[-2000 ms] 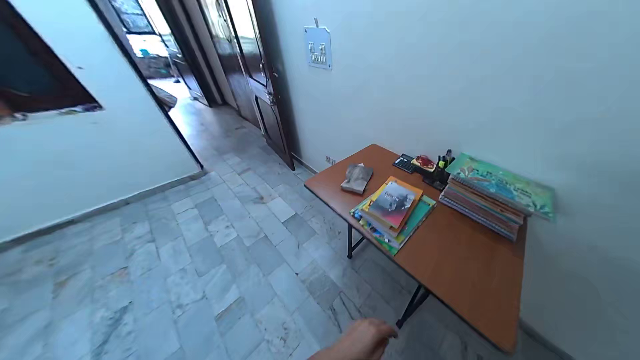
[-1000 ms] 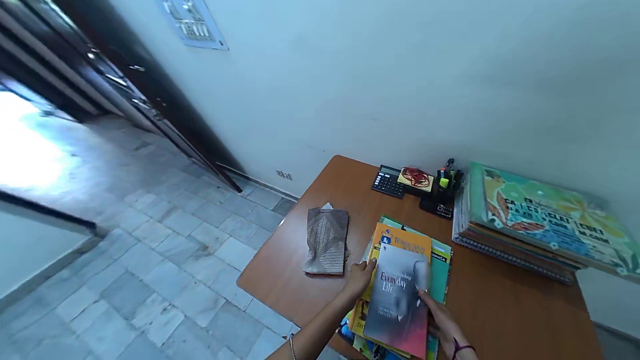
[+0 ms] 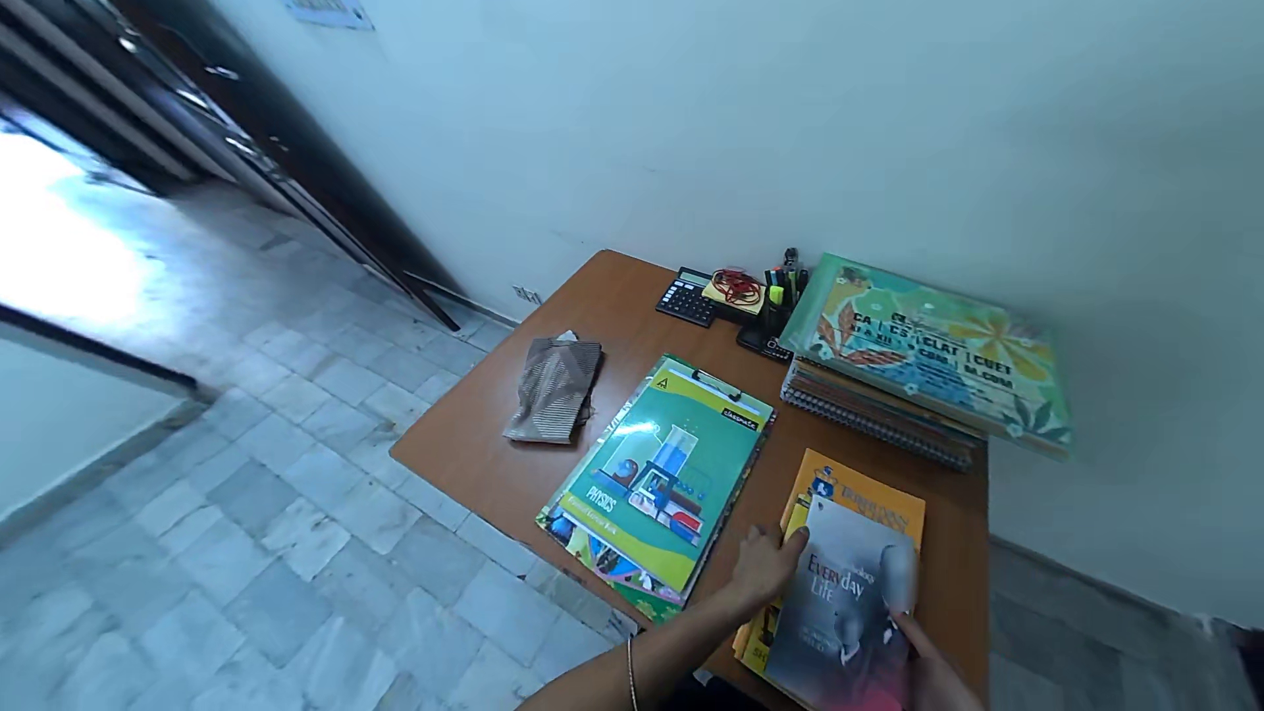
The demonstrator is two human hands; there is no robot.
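Note:
A small stack with a grey book point(image 3: 839, 602) on top and an orange book point(image 3: 874, 494) beneath lies at the desk's front right. My left hand point(image 3: 765, 568) holds its left edge, thumb on the grey cover. On the right edge rests my right hand point(image 3: 928, 662), gripping the stack; its fingers are partly hidden. Left of them, a green physics lab book point(image 3: 671, 474) lies on a clipboard point(image 3: 716, 385) with other colourful books below. Further left is a folded brown cloth point(image 3: 558, 390).
The wooden desk point(image 3: 484, 434) stands against the wall. At its back are a calculator point(image 3: 688, 296), red cord point(image 3: 737, 286) on a notepad, a pen holder point(image 3: 775, 311) and a tall pile of notebooks point(image 3: 879, 420) under a green folder point(image 3: 938, 346).
The grey and orange books have moved right in both hands, off the green book and clipboard, which now show. The cloth, calculator and notebook pile have stayed put.

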